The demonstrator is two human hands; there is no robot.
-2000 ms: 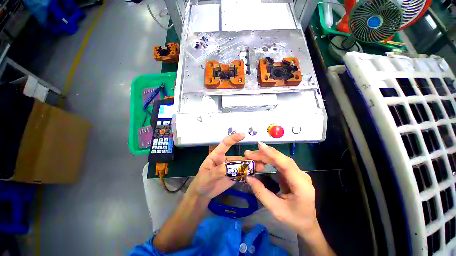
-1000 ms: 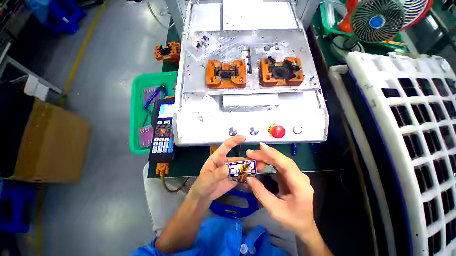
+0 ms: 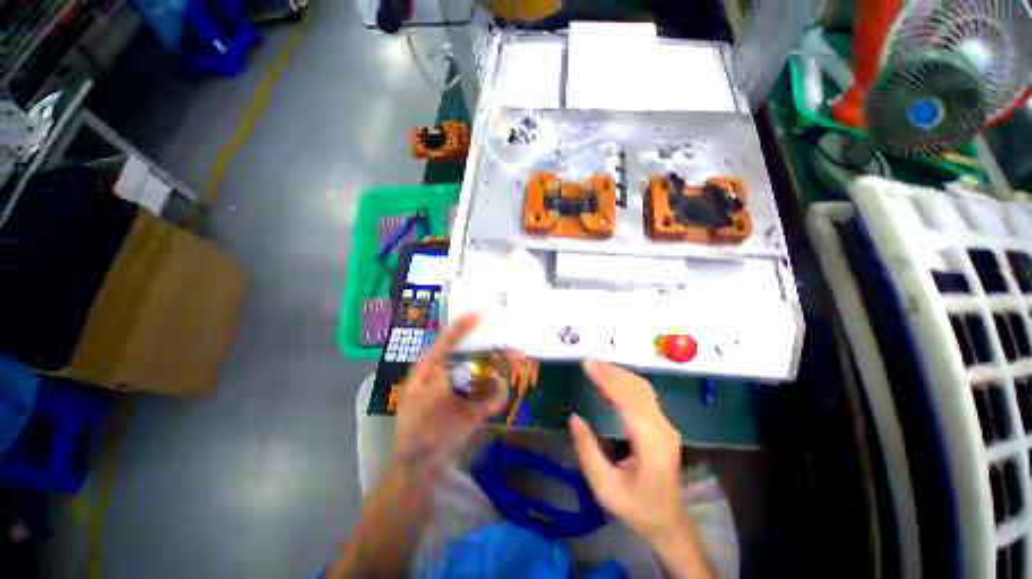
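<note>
My left hand (image 3: 428, 409) holds a small electronic assembly (image 3: 475, 376) in its fingertips, below the front left of the white machine (image 3: 622, 322). The assembly is blurred, with white and gold glints. My right hand (image 3: 634, 452) is apart from it, to the right, with thumb and fingers spread and nothing in them. Two orange fixtures with dark cavities, a left one (image 3: 540, 215) and a right one (image 3: 668, 226), sit on the machine's grey metal plate (image 3: 509, 170). No assembly can be made out in them.
Left of the machine are a green basket (image 3: 353, 283), a black keypad controller (image 3: 414, 311) and a spare orange fixture (image 3: 439, 140). A red button (image 3: 678, 346) is on the machine front. A white grid tray (image 3: 930, 339) and a fan (image 3: 926, 111) stand at the right. A cardboard box (image 3: 170, 300) is far left.
My right hand has let go of the assembly and opened. My left hand has moved left with the assembly. The view has shifted, so the machine sits lower and further right.
</note>
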